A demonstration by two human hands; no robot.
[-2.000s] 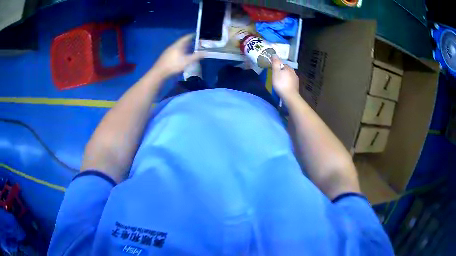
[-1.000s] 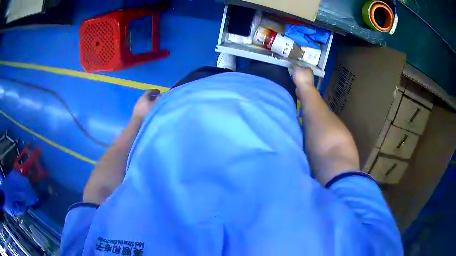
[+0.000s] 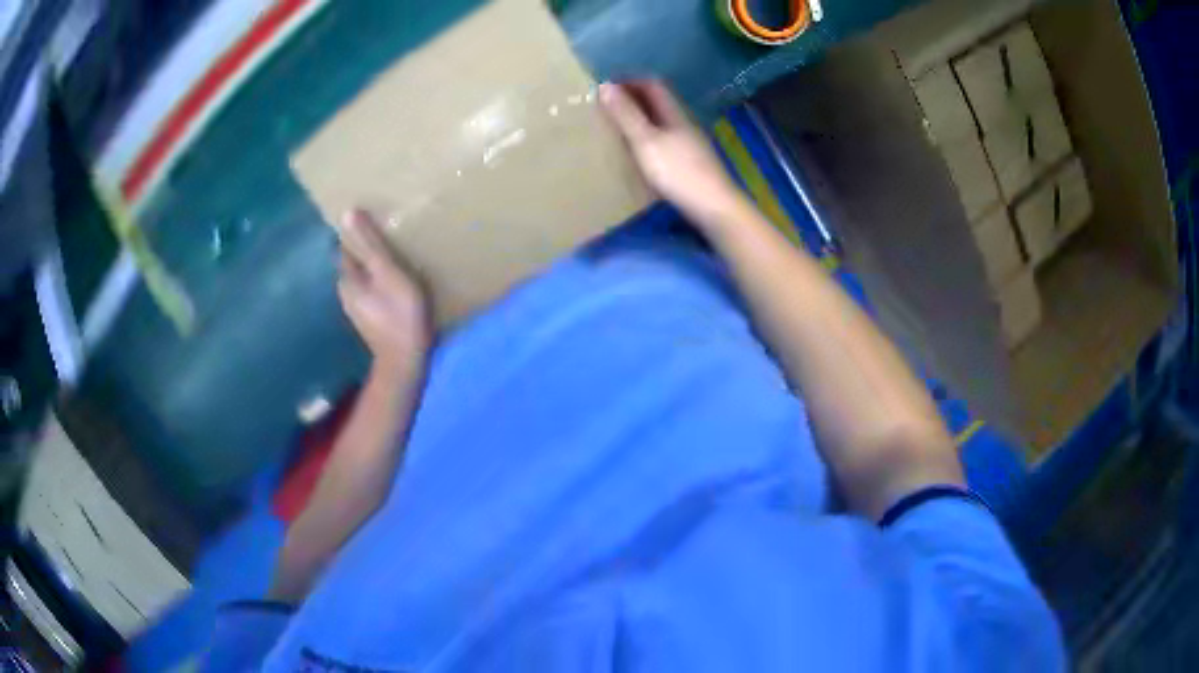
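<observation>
A brown inner carton [image 3: 480, 164] lies on the dark green bench in front of me, with a shiny strip of clear tape across its top. My left hand [image 3: 381, 289] holds its near left edge. My right hand [image 3: 661, 145] holds its right edge, fingertips on the upper right side. The undersides of both hands are hidden. The carton's near edge is close to my blue shirt.
The deep master carton [image 3: 1104, 302] stands right of the bench, with several inner cartons [image 3: 1052, 204] inside. A tape roll [image 3: 769, 16] sits at the bench's far right. A white and red edged line [image 3: 217, 86] runs at upper left. Brown cartons [image 3: 92, 526] show at lower left.
The view has turned to the bench. The open drawer with the bottle is out of sight. Both hands have moved up and taken hold of the inner carton.
</observation>
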